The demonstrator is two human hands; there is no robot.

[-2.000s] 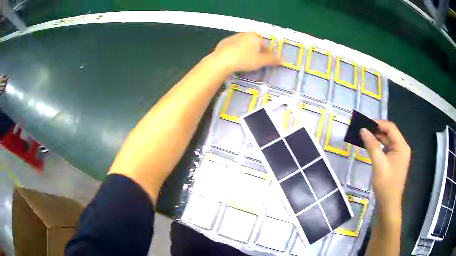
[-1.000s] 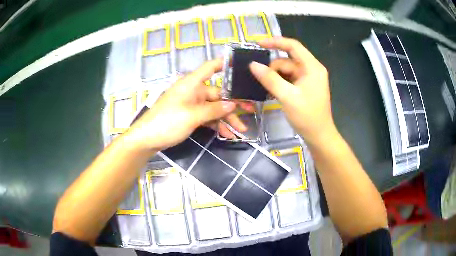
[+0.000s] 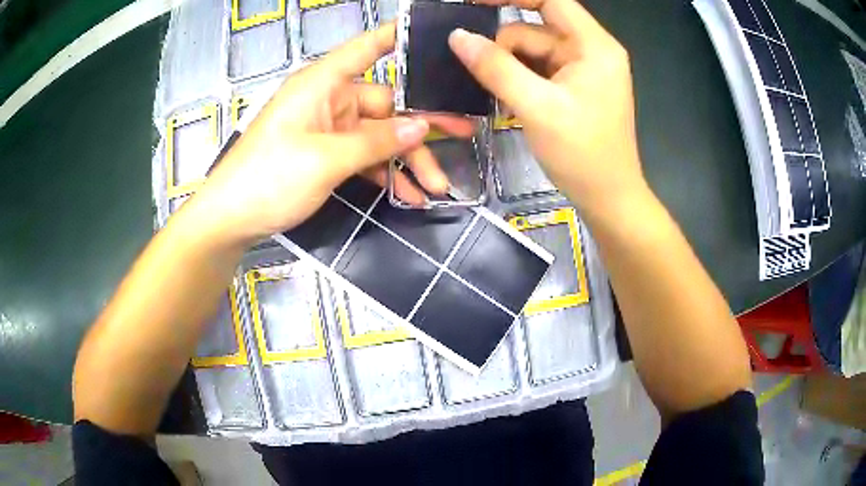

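Observation:
My left hand (image 3: pixel 328 142) holds a small framed part (image 3: pixel 465 176) with a clear rim, its fingers at the part's left side and behind it. My right hand (image 3: pixel 570 104) has its thumb on a black adhesive piece (image 3: pixel 435 71), which lies over the upper portion of the framed part. The lower portion of the part shows see-through. A sticker sheet (image 3: pixel 442 271) with black rectangles lies slanted on the tray below my hands, its left part covered by my left hand. The blister tray (image 3: pixel 380 427) has rows of pockets, several with yellow-edged frames (image 3: pixel 285 356).
A curved stack of spare sticker sheets (image 3: pixel 783 123) lies at the right on the dark green bench top (image 3: pixel 665 142). Red stools (image 3: pixel 779 332) stand beyond the bench's edge. A person's blue clothing (image 3: pixel 831 313) shows at the right edge. A white rail (image 3: pixel 85 52) runs at upper left.
Since two seconds ago, my left hand has come from the tray's far row and holds the framed part; my right hand has brought the black piece onto it. Over the last second, the hands keep nearly the same pose.

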